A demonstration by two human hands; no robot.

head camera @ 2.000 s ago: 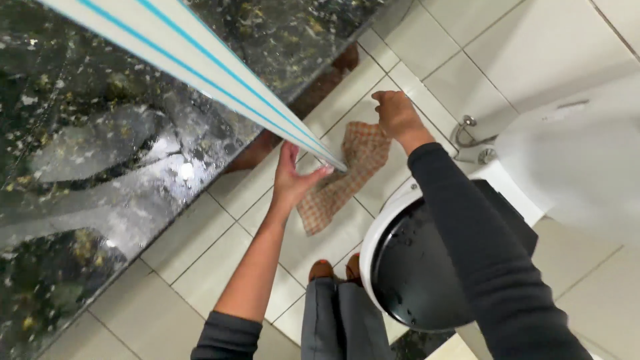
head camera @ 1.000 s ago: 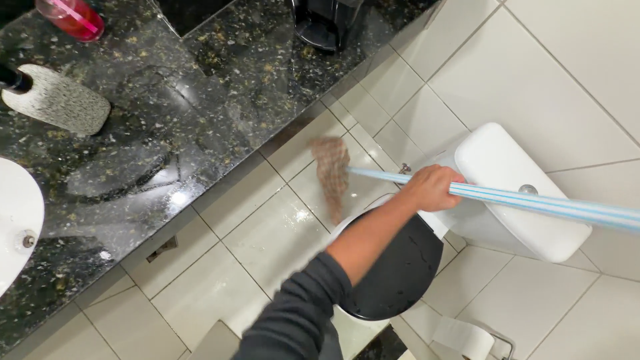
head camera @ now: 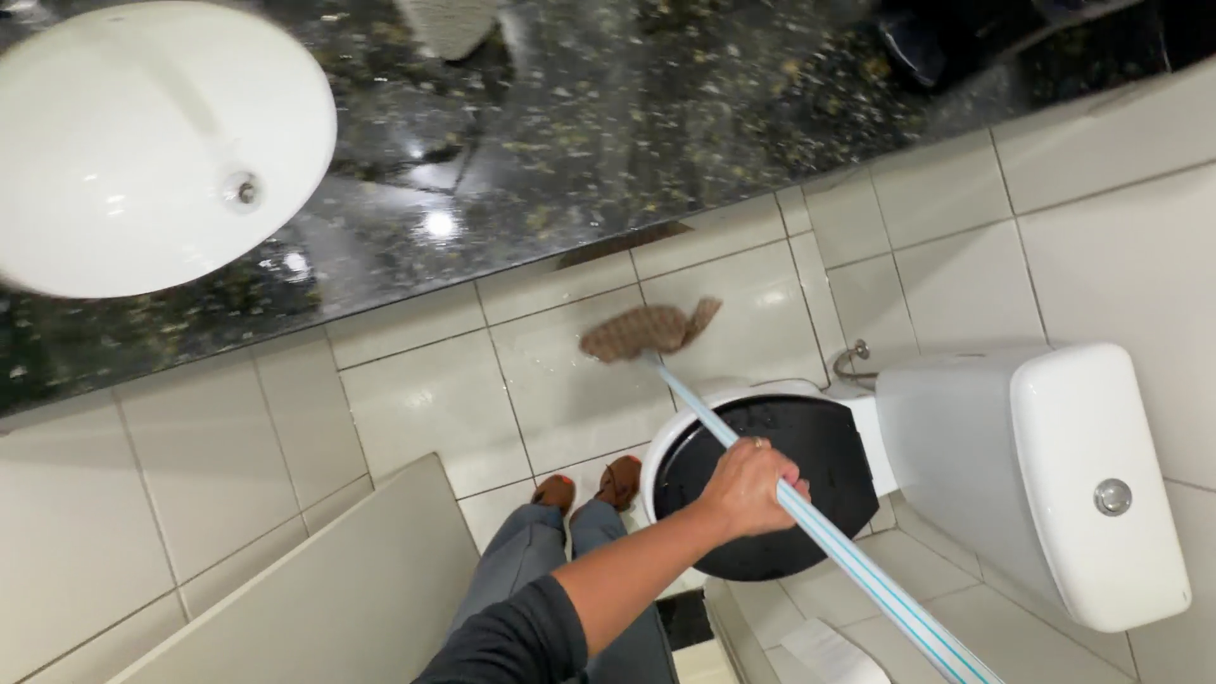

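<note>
My left hand [head camera: 755,486] is closed around a white pole with blue stripes [head camera: 879,578], above the black toilet lid [head camera: 807,532]. The pole slants from the lower right down to the floor. At its far end a brown checked cloth [head camera: 632,332] lies on the pale floor tiles, bunched, with one end trailing to the right. Whatever head the pole has is hidden by the cloth. My right hand is out of view.
A dark speckled stone counter [head camera: 608,123] with a white basin [head camera: 142,142] runs across the top. At right stands the toilet's white tank [head camera: 1092,494]. A pale panel [head camera: 313,579] rises at lower left, beside my brown shoes [head camera: 619,480]. Toilet paper [head camera: 825,654] is at the bottom.
Two seconds ago both hands were in view near the pole's lower part, the right one apart from it; now only the left shows, gripping the pole. The cloth has turned on the floor. The view has shifted.
</note>
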